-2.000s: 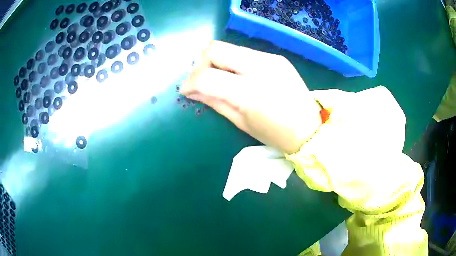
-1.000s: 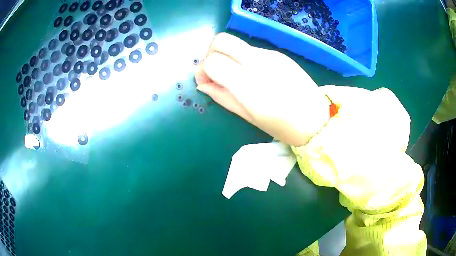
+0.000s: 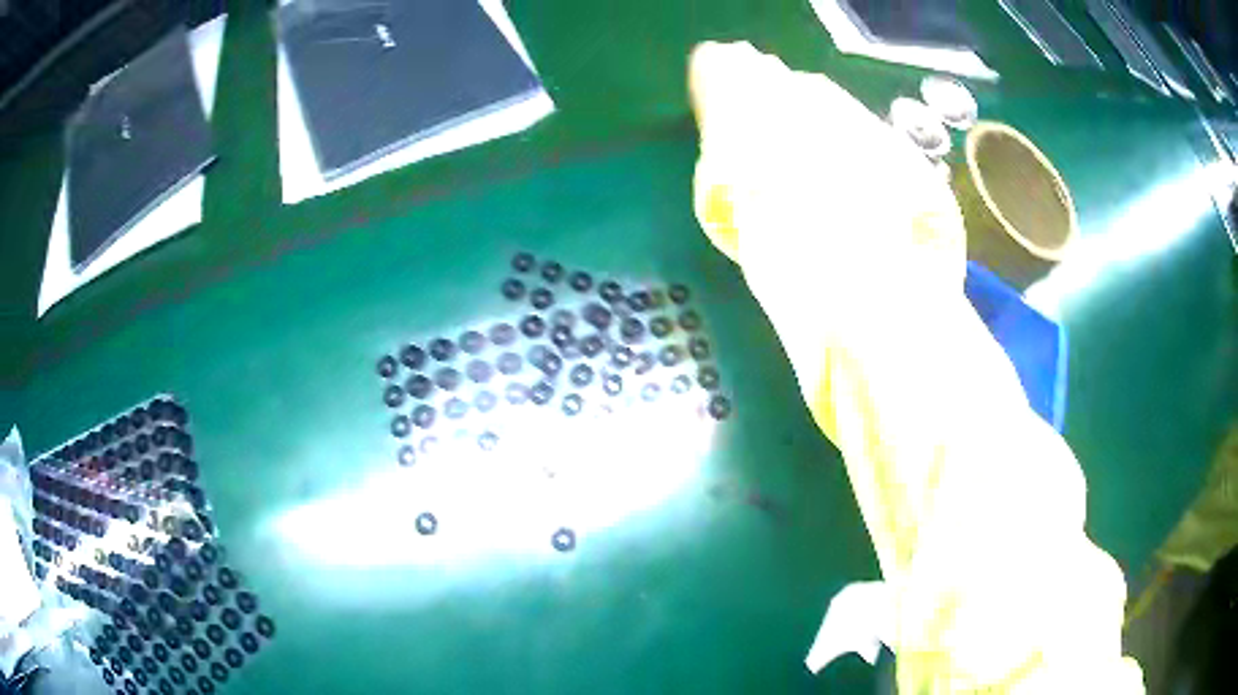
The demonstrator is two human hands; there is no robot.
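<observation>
My right arm in a yellow sleeve reaches forward to the top centre. My right hand (image 3: 747,102) is a small, overexposed pale patch at its end, and its fingers cannot be made out. Black rings with pale centres (image 3: 536,326) lie in rows on clear sheets left of the arm. Two separate rings (image 3: 426,523) lie nearer me. A few tiny dark pieces (image 3: 740,498) show blurred beside the sleeve. My left hand is out of the picture.
Grey tablets (image 3: 407,82) on white sheets stand along the top. More ring sheets (image 3: 163,543) lie at left. White round-topped items (image 3: 948,102), a brown round container (image 3: 1025,190), the partly hidden blue bin (image 3: 1025,346) and a white cloth (image 3: 849,627) are around my arm. Another yellow sleeve (image 3: 1202,509) shows at the right edge.
The view has shifted forward, bringing tablets and the brown container into sight. My right hand has left the tiny pieces and reached far forward. The sleeve now covers much of the blue bin.
</observation>
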